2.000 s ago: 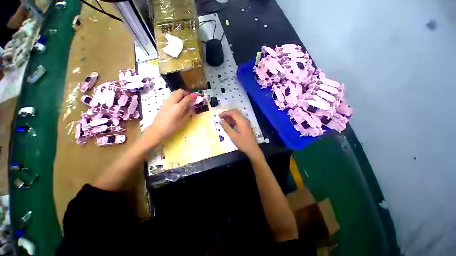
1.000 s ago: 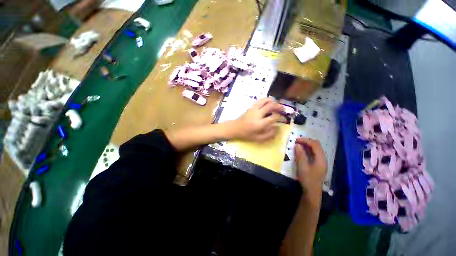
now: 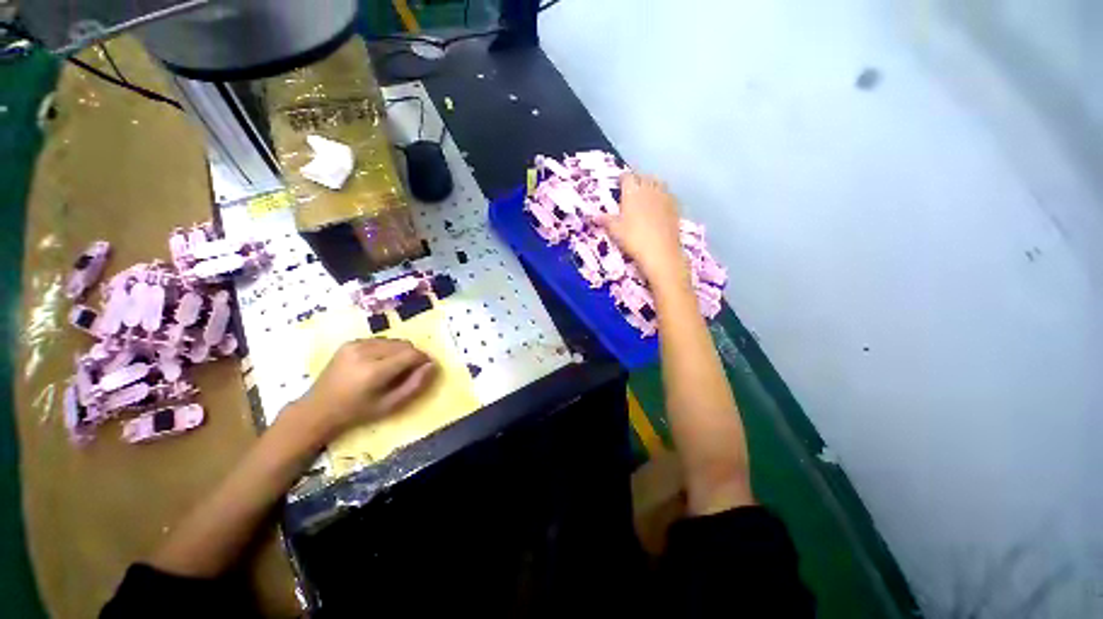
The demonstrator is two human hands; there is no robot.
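Observation:
A pink device unit [image 3: 394, 289] lies among small black blocks [image 3: 415, 305] at the far edge of the yellow pad [image 3: 438, 409], in front of the taped box. My left hand [image 3: 373, 380] rests over the yellow pad with loosely curled fingers; I see nothing in it. My right hand [image 3: 646, 220] is on the heap of pink units [image 3: 590, 250] in the blue tray [image 3: 529, 249]. Its fingertips are among the units, and whether they grip one cannot be told.
The taped cardboard box [image 3: 345, 163] stands behind the pad on the perforated plate [image 3: 507, 317]. A black mouse [image 3: 428, 171] lies beside it. The grey machine head [image 3: 248, 30] hangs overhead. Another pile of pink units [image 3: 143, 317] lies on brown sheet [image 3: 121, 519] at left.
My right hand has moved from beside the yellow pad to the blue tray's heap. My left hand has drawn back from the black blocks, leaving a pink unit there. The view has swung right.

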